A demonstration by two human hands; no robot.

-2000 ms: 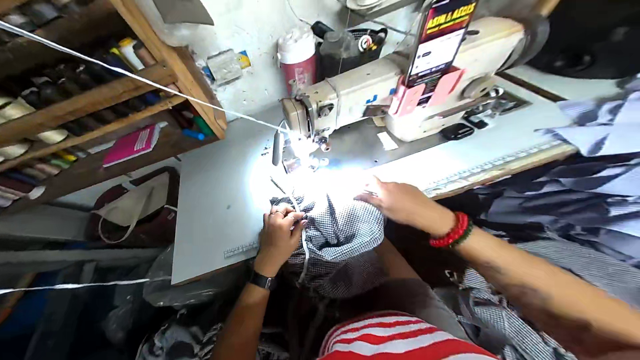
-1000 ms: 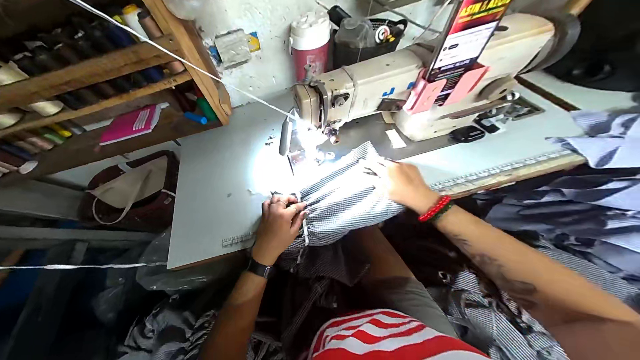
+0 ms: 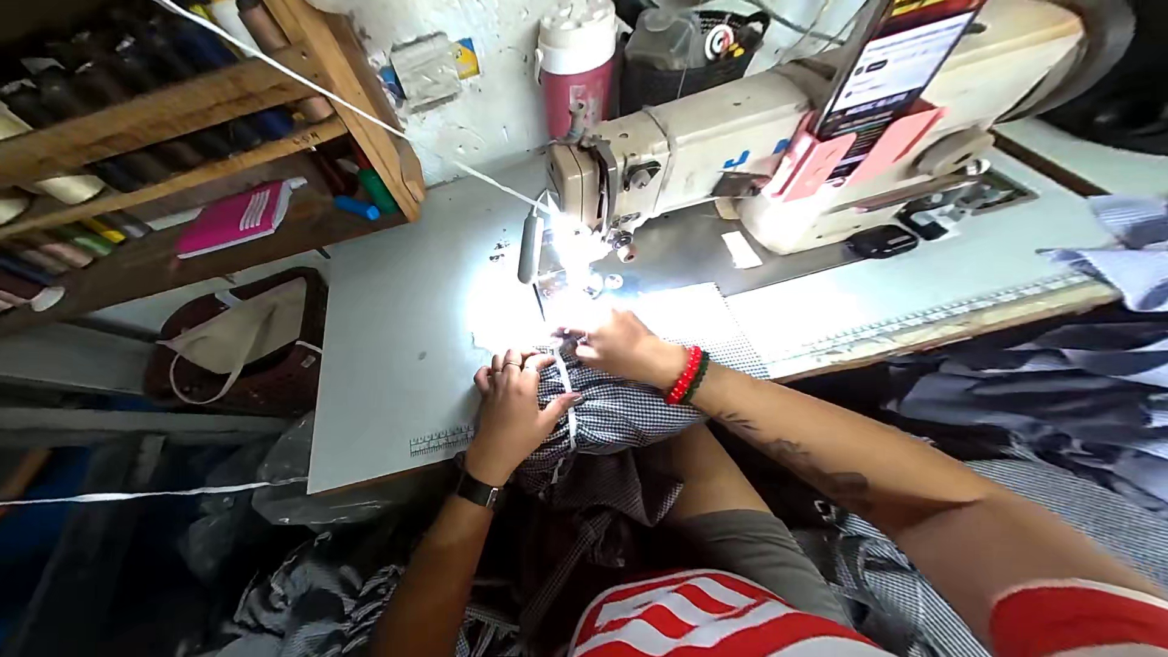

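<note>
Black-and-white checked fabric (image 3: 630,406) lies over the front edge of the sewing table, partly under the head of a sewing machine (image 3: 712,137). A narrow white tape (image 3: 568,392) runs down over the gathered cloth. My left hand (image 3: 516,406) presses on the fabric left of the tape, its thumb reaching the tape. Close to the needle area, my right hand (image 3: 620,347) pinches the fabric between its fingertips. Glare from the machine's lamp hides the needle and presser foot. A white cord (image 3: 438,155) comes from the upper left to the machine head.
A phone (image 3: 894,73) stands in a pink holder (image 3: 821,155) on the machine. Thread spools fill a wooden shelf (image 3: 274,82) at left, beside a pink notebook (image 3: 239,219). A red-and-white jug (image 3: 577,73) stands behind. More fabric (image 3: 1049,383) hangs at the right.
My right hand has moved left, nearer to my left hand. The fabric between them, spread flatter a second ago, is now bunched near the tape.
</note>
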